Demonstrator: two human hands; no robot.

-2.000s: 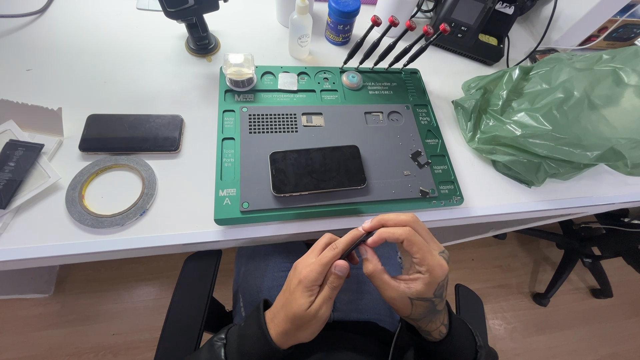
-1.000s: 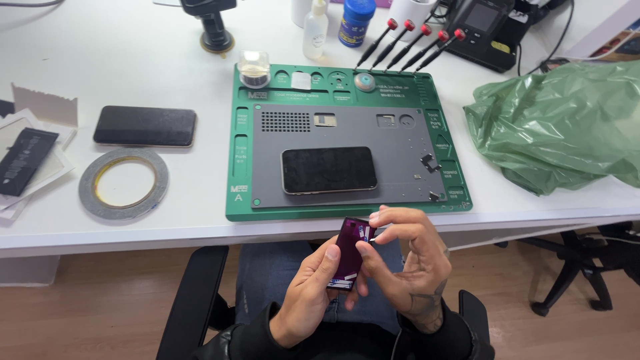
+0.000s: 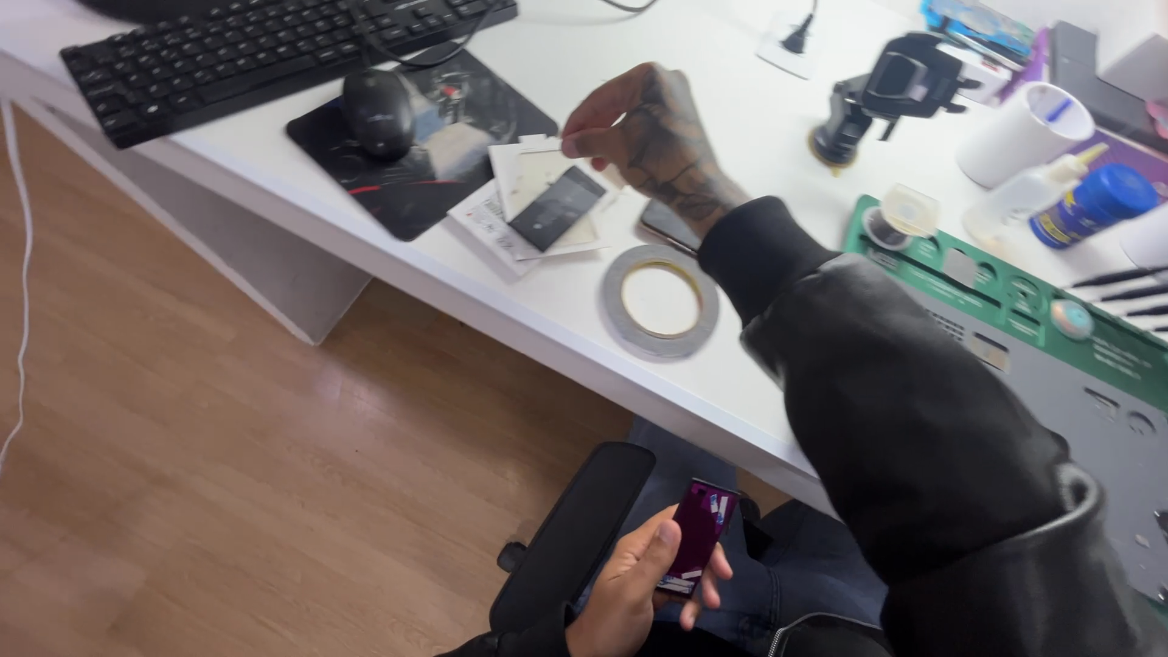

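My left hand holds a small flat rectangular part with a dark purple face, thumb on its edge, above my lap. White strips lie at both ends of that face. My right hand reaches across the desk, thumb and forefinger together over the top edge of a stack of white papers; whether something is between the fingertips cannot be told. A flat black rectangular piece lies on those papers. Just below my right wrist, a phone is partly hidden. A roll of grey tape lies nearer the desk edge.
A mouse on a dark mat and a keyboard are at the upper left. To the right are a green repair mat, a black clamp stand, a clear bottle and a blue-lidded jar. A chair armrest is below the desk.
My right hand has left the purple-faced part and moved left across the desk to the papers. My left hand still holds the part. The view has swung left.
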